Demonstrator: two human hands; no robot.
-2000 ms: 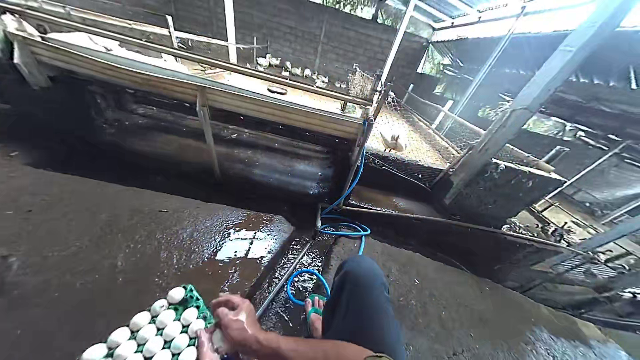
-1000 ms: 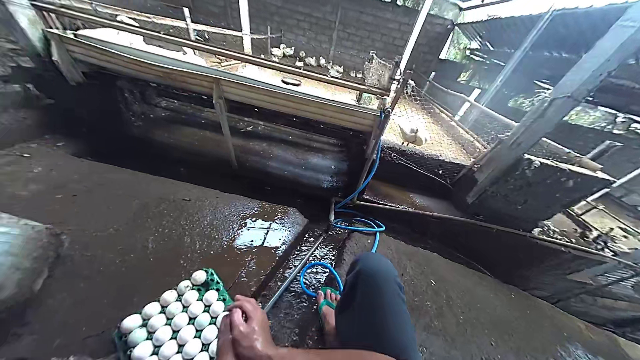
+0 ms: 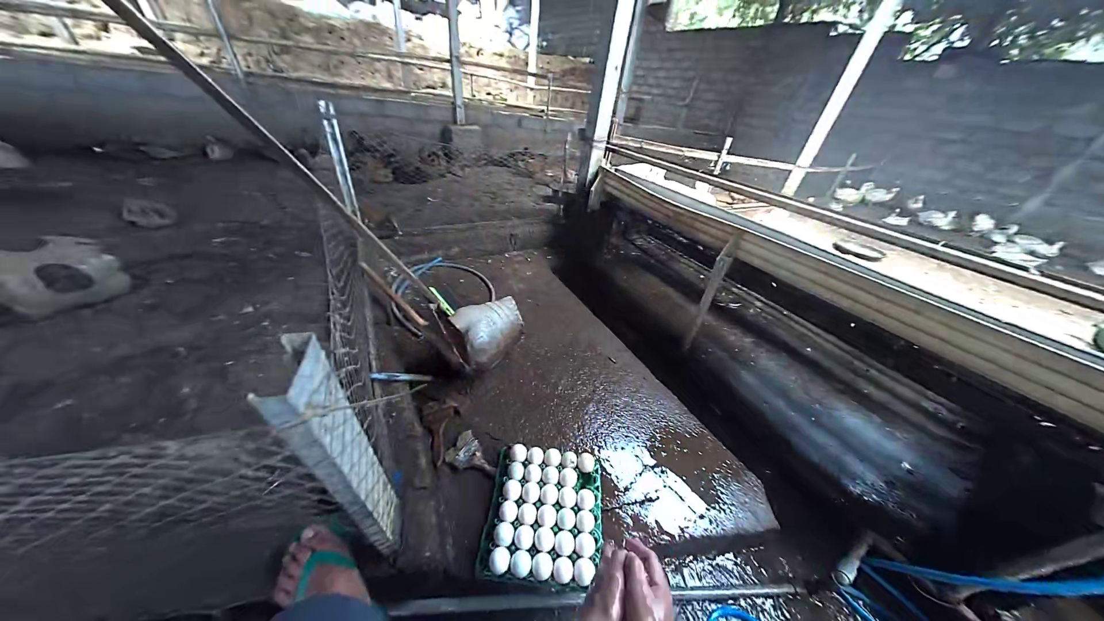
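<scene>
At the bottom of the head view, my left hand (image 3: pixel 606 586) and my right hand (image 3: pixel 649 580) are close together, side by side. Whether something lies between them cannot be made out. Just left of them a green plastic egg tray (image 3: pixel 489 526) rests on the wet concrete floor, filled with rows of white eggs (image 3: pixel 546 516). One cell near its far right corner holds no egg. A metal pipe (image 3: pixel 716 592) runs across the floor at the hands. My foot in a green flip-flop (image 3: pixel 321 565) is at the lower left.
Wire mesh (image 3: pixel 349 302) and a metal channel post (image 3: pixel 332 431) stand at left. A sack (image 3: pixel 489 328) and a coiled hose (image 3: pixel 448 267) lie farther ahead. A dark channel (image 3: pixel 690 379) and a corrugated trough wall (image 3: pixel 862 293) run along the right. Blue hose (image 3: pixel 992 585) is at lower right; white ducks (image 3: pixel 1018 246) are beyond.
The view has swung far to the left. Both hands are now together at the tray's right side; one second ago a hand was at the tray's edge.
</scene>
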